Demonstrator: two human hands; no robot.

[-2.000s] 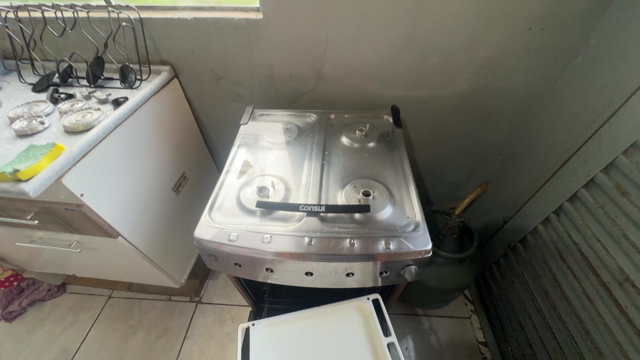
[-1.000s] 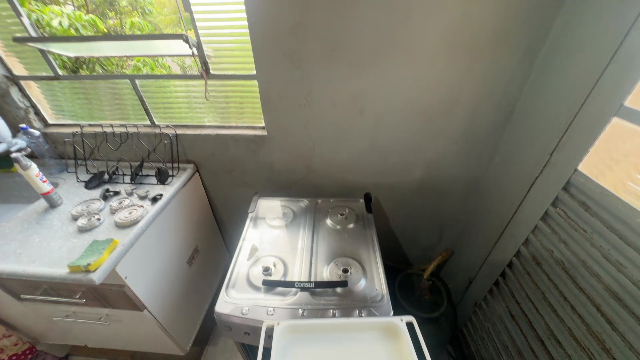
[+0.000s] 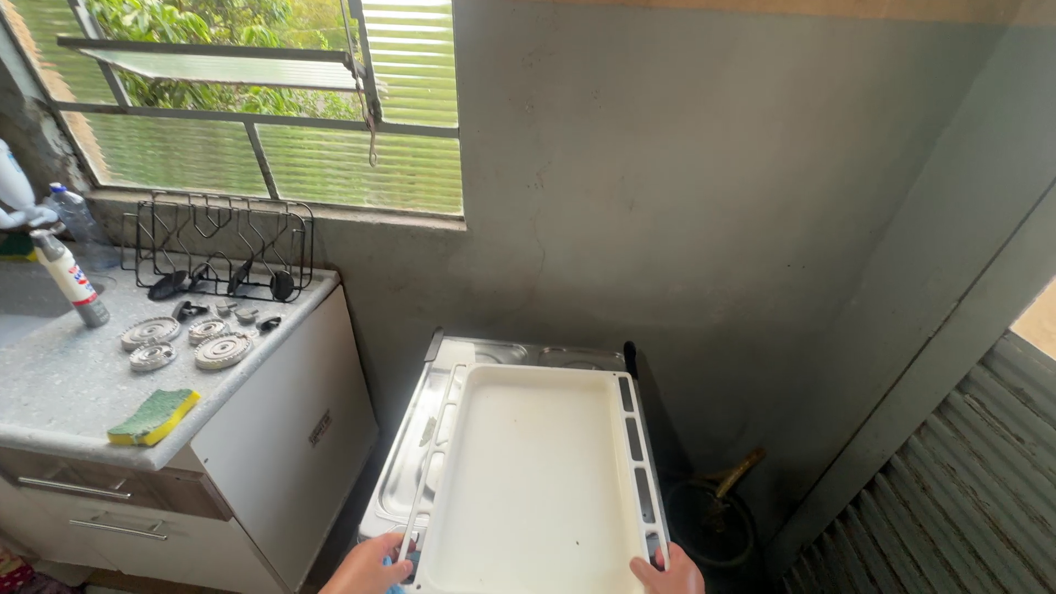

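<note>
A white enamel oven tray (image 3: pixel 540 478) with slotted side rims is held level over the stainless steel stove top (image 3: pixel 412 445), hiding most of it. At the near left corner, my left hand (image 3: pixel 371 565) grips the tray's rim, with a bit of blue material at its fingers. The near right corner is in my right hand (image 3: pixel 670 571), thumb on top of the rim. Parts of the stove's left side and back edge show around the tray; I cannot tell whether tray and stove touch.
Left, a speckled counter (image 3: pixel 74 412) bears burner parts (image 3: pixel 223 351), a green and yellow sponge (image 3: pixel 154 417), black pan grates (image 3: pixel 219 247) and a spray bottle (image 3: pixel 70 279). Right of the stove are a gas cylinder (image 3: pixel 714 520) and a corrugated metal panel (image 3: pixel 957 495). A window (image 3: pixel 272 107) is behind.
The tray has moved from in front of the stove to over its top. Both hands now show at its near corners; neither was visible before. The view has tilted up.
</note>
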